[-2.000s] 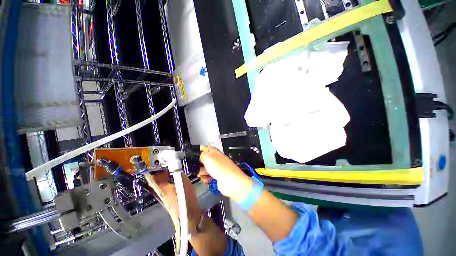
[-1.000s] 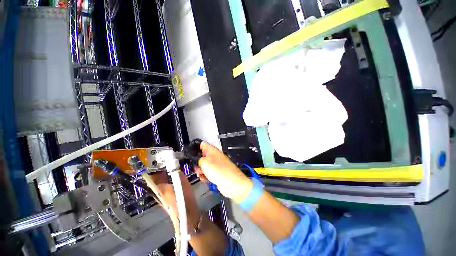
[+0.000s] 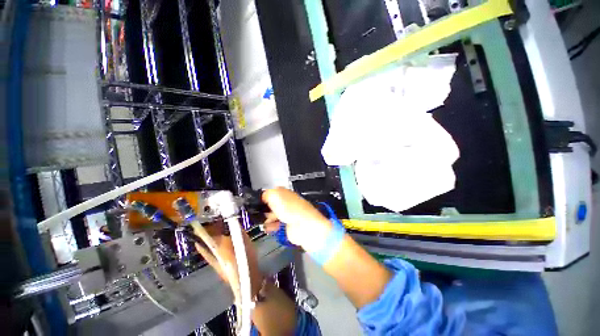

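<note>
The orange-brown block [image 3: 161, 206] with metal plates and blue fittings is at the lower left, on a metal bracket [image 3: 120, 252]. My right hand [image 3: 293, 216], with a blue wrist band, has its fingers closed around a dark knob-like part [image 3: 251, 200] at the block's right end. My left hand [image 3: 227, 256] is below and behind the block. Its fingers are largely hidden by the block and the hoses, so its grip cannot be told. A white crumpled wipe [image 3: 398, 141] lies on the black fixture bed [image 3: 483, 151], touched by neither hand.
A white hose [image 3: 241, 262] drops from the block past my left hand. Another pale hose [image 3: 141, 180] runs diagonally across the wire rack [image 3: 158, 108]. Yellow strips [image 3: 454, 228] cross the green-edged bed. A black plug with a cable [image 3: 559, 136] is at the machine's right edge.
The block and bracket have shifted and tilted slightly. My right hand stays at the dark part, its wrist turned a little. The wipe has not moved.
</note>
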